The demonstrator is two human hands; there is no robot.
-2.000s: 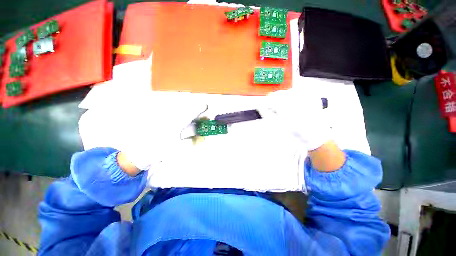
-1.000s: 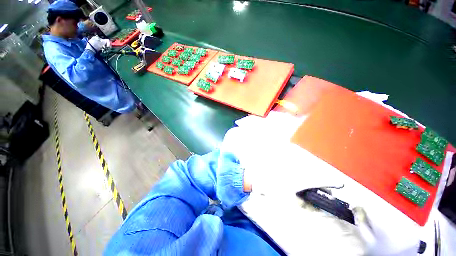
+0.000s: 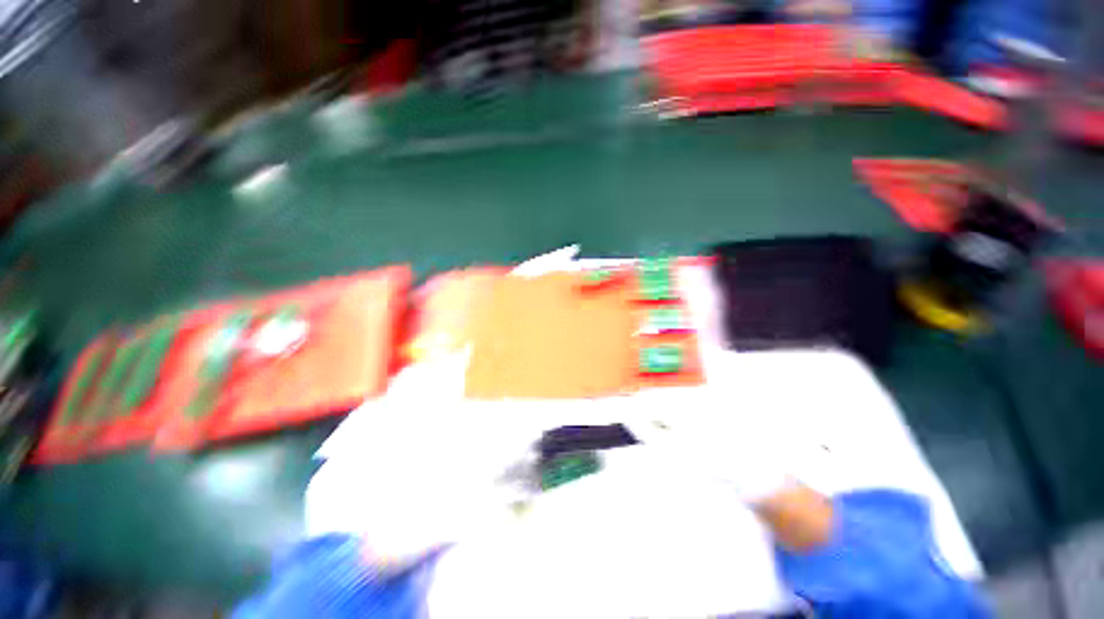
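Note:
The head view is strongly blurred, and my white gloves nearly merge with the white cloth (image 3: 605,556). My left hand (image 3: 454,498) holds a small green circuit board (image 3: 570,469) at its fingertips, over the cloth. My right hand (image 3: 714,462) holds the black brush (image 3: 587,438), which lies across the board's upper edge. The fingers of both hands are too washed out to make out. Beyond the cloth, an orange-red foam sheet (image 3: 551,339) carries several green boards (image 3: 661,358) along its right side.
At left, red foam sheets (image 3: 345,351) bear more boards. A black tray (image 3: 799,296) stands right of the orange sheet. Farther right are a dark fan (image 3: 987,248), a yellow tape roll (image 3: 938,308) and a red block (image 3: 1077,300). Red trays (image 3: 751,67) and blurred blue clothing show across the green bench.
The view has swung back from the left, where a seated worker showed, to the bench in front, and it now reaches farther across. The brush and board remain between my hands.

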